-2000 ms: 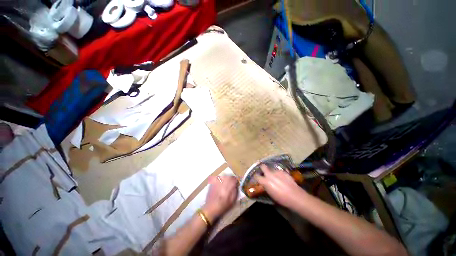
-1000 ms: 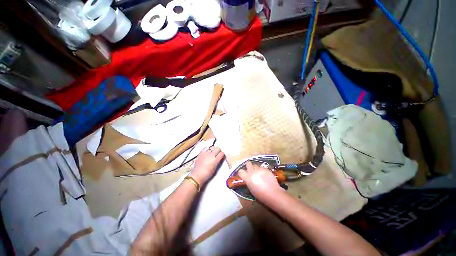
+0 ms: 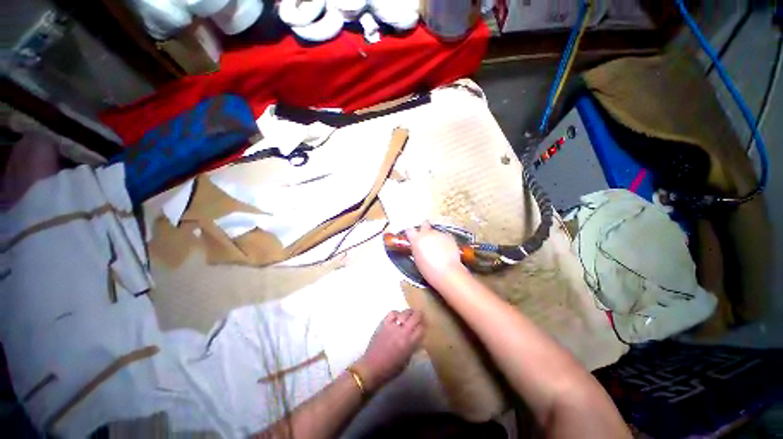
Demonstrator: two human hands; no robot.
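Note:
A steam iron (image 3: pixel 469 252) with an orange-brown handle and pale rim lies at the centre, on the right edge of a white garment panel (image 3: pixel 335 309). My right hand (image 3: pixel 435 250) is closed round its handle. My left hand (image 3: pixel 397 343) rests on the panel below the iron, fingers curled at its right edge; whether it pinches cloth is unclear. A tan strip (image 3: pixel 296 367) crosses the white cloth left of my left hand. The iron's soleplate is mostly hidden.
A heap of white and tan panels (image 3: pixel 300 206) lies behind. White panels (image 3: pixel 73 283) lie at left. The dark hose (image 3: pixel 541 206) curves right of the iron. A pale cloth bundle (image 3: pixel 640 257), blue bundle (image 3: pixel 189 141), red cloth (image 3: pixel 343 73) and beige pad (image 3: pixel 468 129) also show.
The iron in my right hand has moved back and up along the panel. My left hand has moved from beside the heap towards me. The view has shifted.

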